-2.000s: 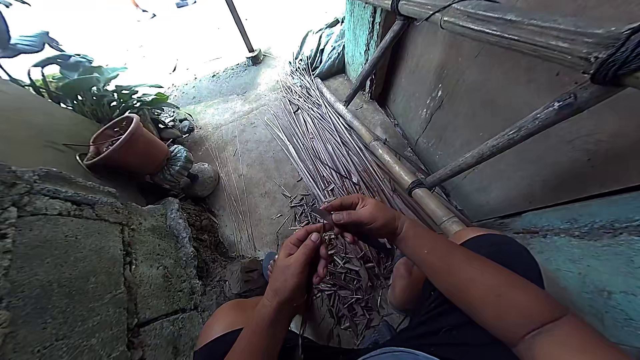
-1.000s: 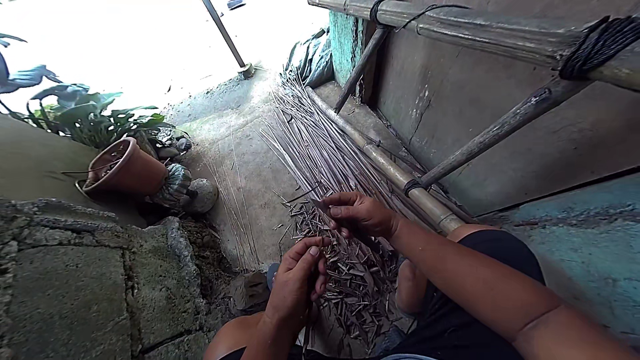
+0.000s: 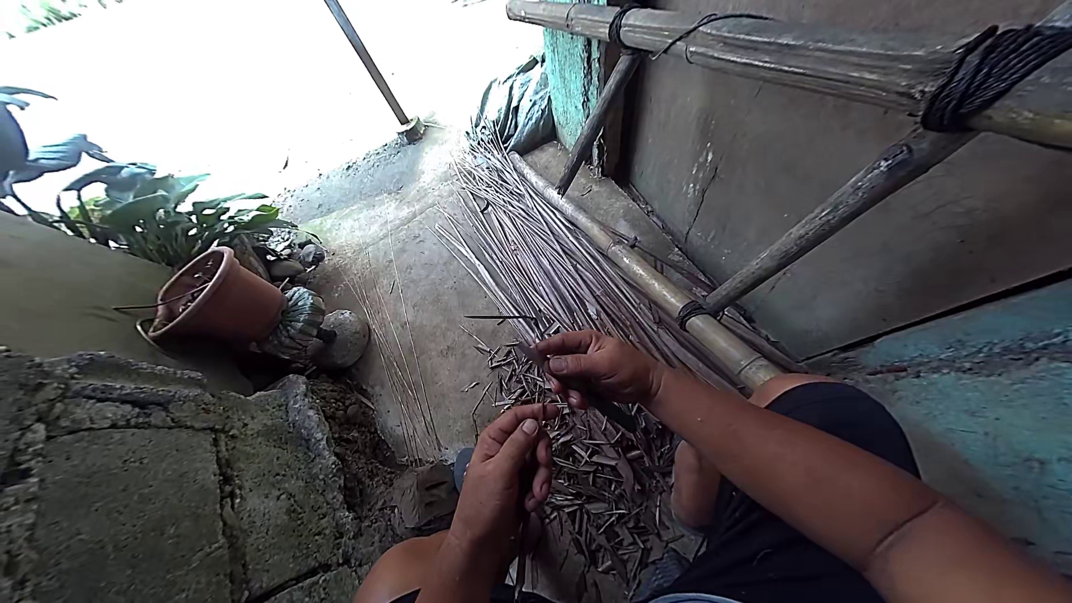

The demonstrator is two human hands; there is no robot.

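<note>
My right hand [image 3: 599, 368] is closed around a knife; its blade [image 3: 531, 355] shows at the fingertips, and a dark part reaches out below the palm. A short dark sliver [image 3: 500, 317] lies or hangs just beyond the blade; whether it is touching cannot be told. Below and to the left, my left hand [image 3: 512, 461] pinches a thin dark stalk [image 3: 521, 553] that runs down toward my lap. The two hands are close but apart. Cut pieces and shavings [image 3: 603, 494] are heaped beneath them, beside a long bundle of dry stalks [image 3: 553, 260] on the concrete floor.
A bamboo pole [image 3: 645, 272] lies along the right of the bundle, tied to a bamboo frame [image 3: 804, 50] by the wall. At left stand a terracotta pot [image 3: 239, 301], a ribbed green pumpkin-like object [image 3: 297, 318] and a rough block wall [image 3: 142, 477]. Thin strips [image 3: 402, 368] lie on the floor.
The hands were closer together two seconds ago; the left hand now sits lower, apart from the right. A dark sliver shows beyond the blade.
</note>
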